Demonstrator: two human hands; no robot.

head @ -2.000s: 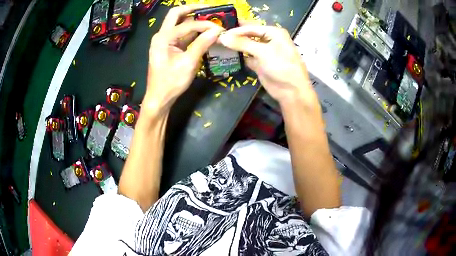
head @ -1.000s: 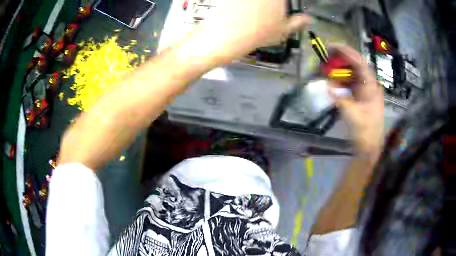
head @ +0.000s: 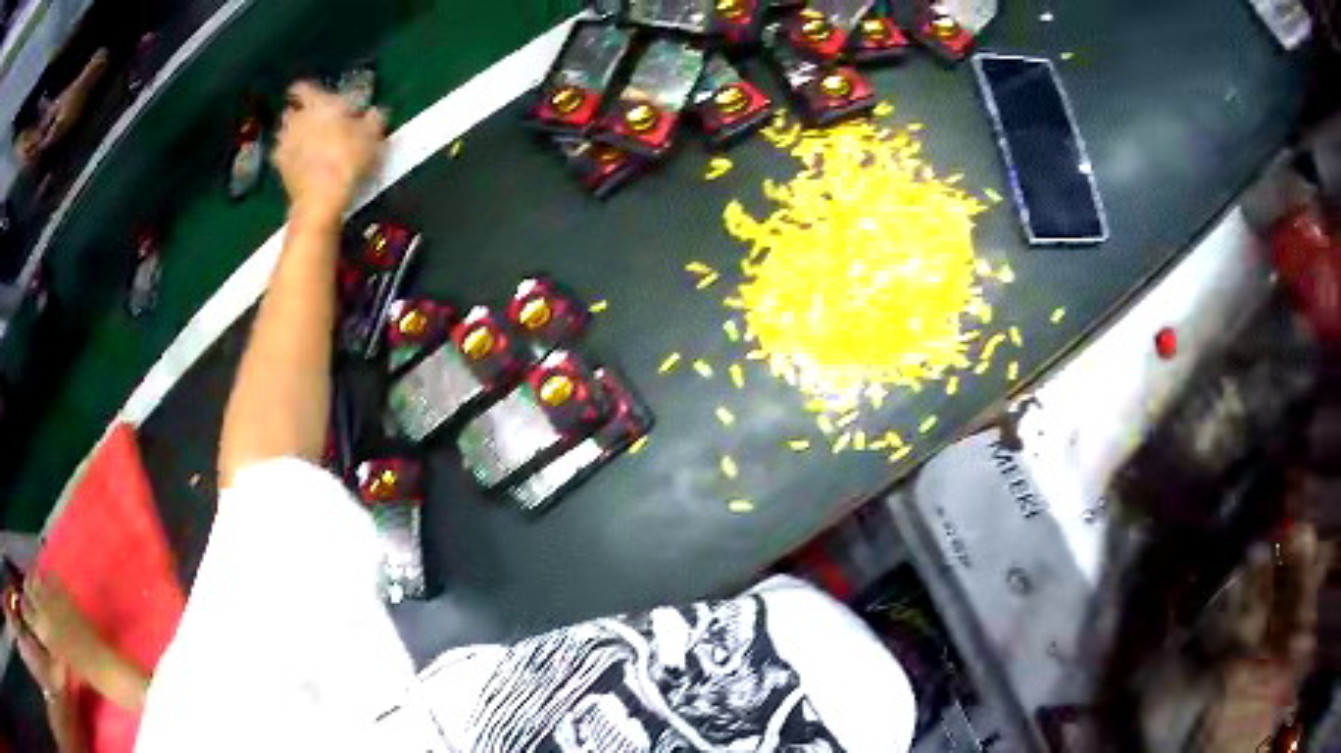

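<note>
My left hand [head: 330, 152] reaches over the white rail onto the green conveyor. Its fingertips are at a small dark device unit [head: 353, 87]; whether they grip it is too blurred to tell. My right hand is out of the picture. Several device units with red ends and gold discs lie on the dark bench, some overlapping, such as one unit [head: 515, 433] near the middle left. Another group of units [head: 660, 88] lies at the top. A heap of small yellow pieces [head: 860, 272] lies right of centre, with loose pieces scattered around it.
A smartphone [head: 1041, 152] lies right of the yellow heap. The white machine [head: 971, 515] stands beyond the bench edge at right, with a red button [head: 1166, 343]. A red tray [head: 106, 566] and another person's hands are at lower left. More units lie on the conveyor [head: 191, 191].
The view has swung left from the machine to the bench and conveyor. My left hand has moved from over the machine to the conveyor. My right hand, earlier holding a red-ended unit, has left the picture.
</note>
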